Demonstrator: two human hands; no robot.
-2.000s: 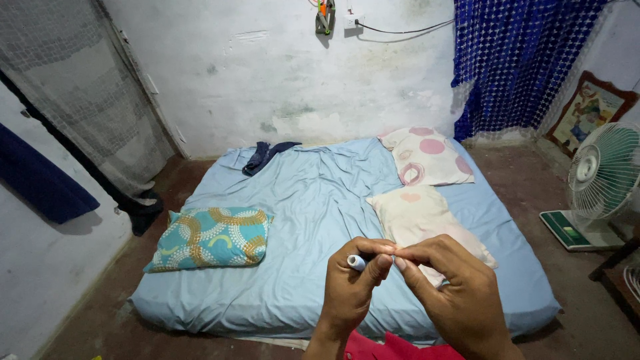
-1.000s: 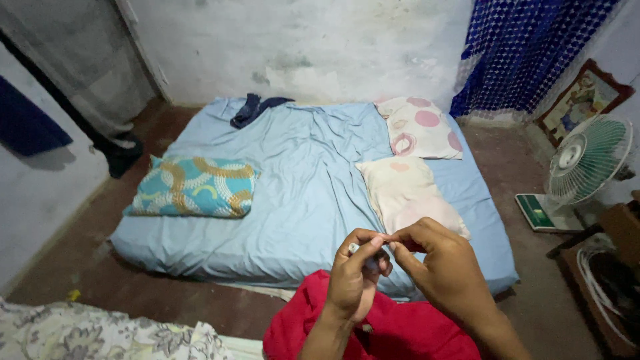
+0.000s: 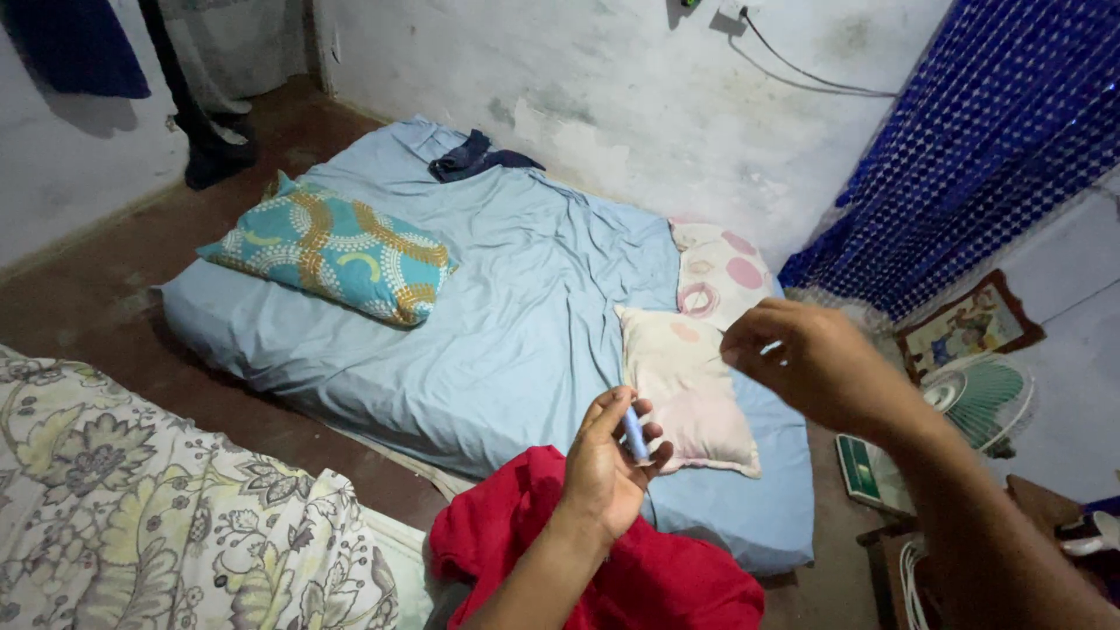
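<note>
My left hand [image 3: 612, 464], palm up above a red cloth [image 3: 516, 534], holds a small light-blue cylinder, which looks like a spool of thread [image 3: 635, 436]. Its fingers curl round the spool. My right hand [image 3: 792, 359] is raised to the right, over the edge of the cream pillow [image 3: 691, 394], with thumb and fingertips pinched together. Whether something thin, such as a thread, is between those fingertips cannot be told. The red cloth lies across my lap.
A mattress with a light-blue sheet [image 3: 516, 324] bears a teal patterned pillow [image 3: 341, 249], a spotted pillow [image 3: 722, 267] and dark clothing [image 3: 481, 159]. Floral fabric [image 3: 175, 507] lies at lower left. On the right are a fan [image 3: 980, 398], a framed picture [image 3: 971, 324] and a blue curtain [image 3: 980, 149].
My hands, close together at the fingertips before, are now apart. The right hand has moved up and to the right, away from the left. The view has tilted and turned.
</note>
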